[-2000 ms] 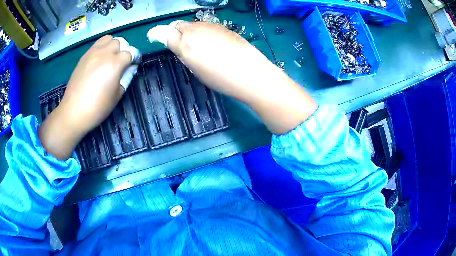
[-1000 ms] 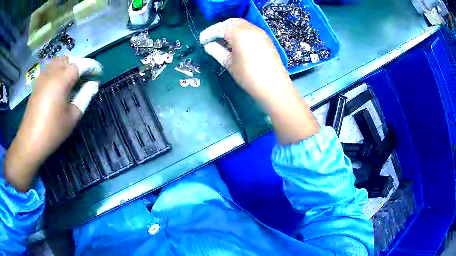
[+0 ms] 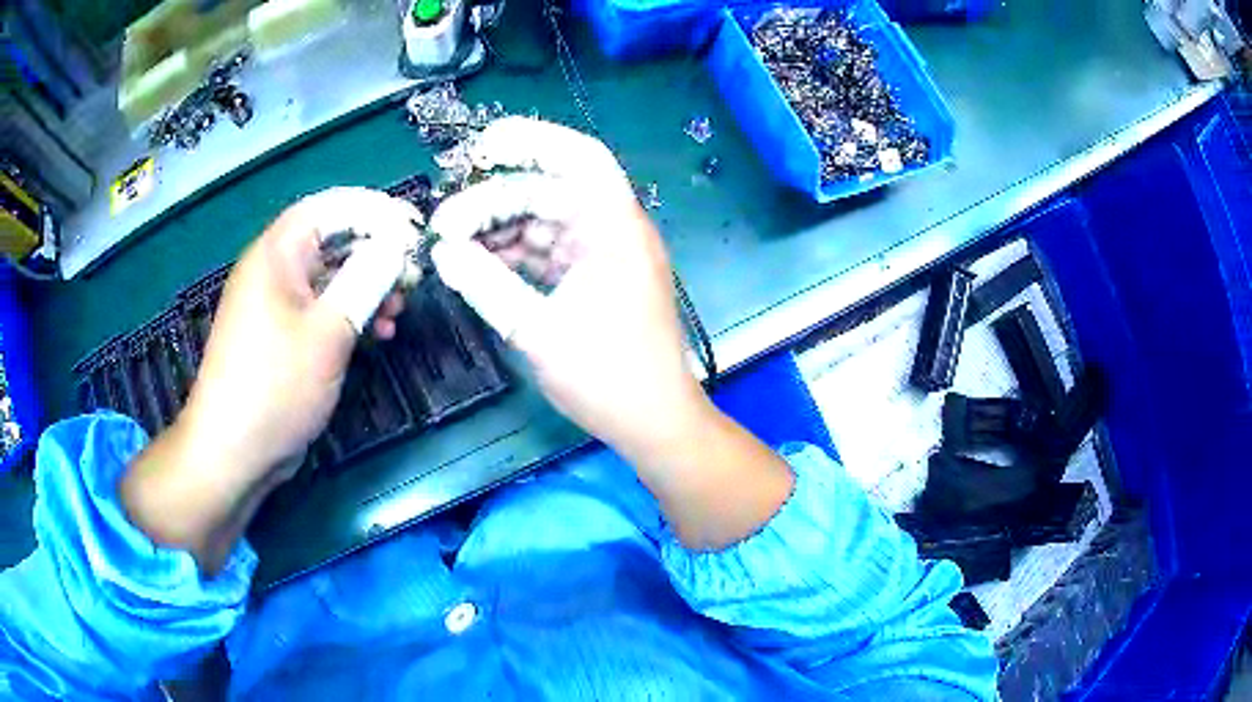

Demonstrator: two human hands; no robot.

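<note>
My left hand [image 3: 295,322] and my right hand [image 3: 590,295] meet at the fingertips above the black plastic housings [image 3: 412,377]. White covers are on the fingertips. A tiny dark and silver metal piece [image 3: 424,247] shows between the fingertips of both hands; its exact shape is too small to tell. The housings lie side by side on the green mat, partly hidden under both hands. A loose pile of small silver metal pieces [image 3: 442,115] lies behind my hands, partly covered by my right hand.
A small blue parts bin [image 3: 810,158] of metal pieces stands at right. A pale base plate [image 3: 295,103] at back left holds a dark cluster [image 3: 203,110]. A green button [image 3: 429,11] tops a white box. A supply box of black housings [image 3: 865,398] sits below the bench, right.
My hands were apart and have come together over the housings, with a small metal piece between the fingertips. The view swung right, then slightly back left.
</note>
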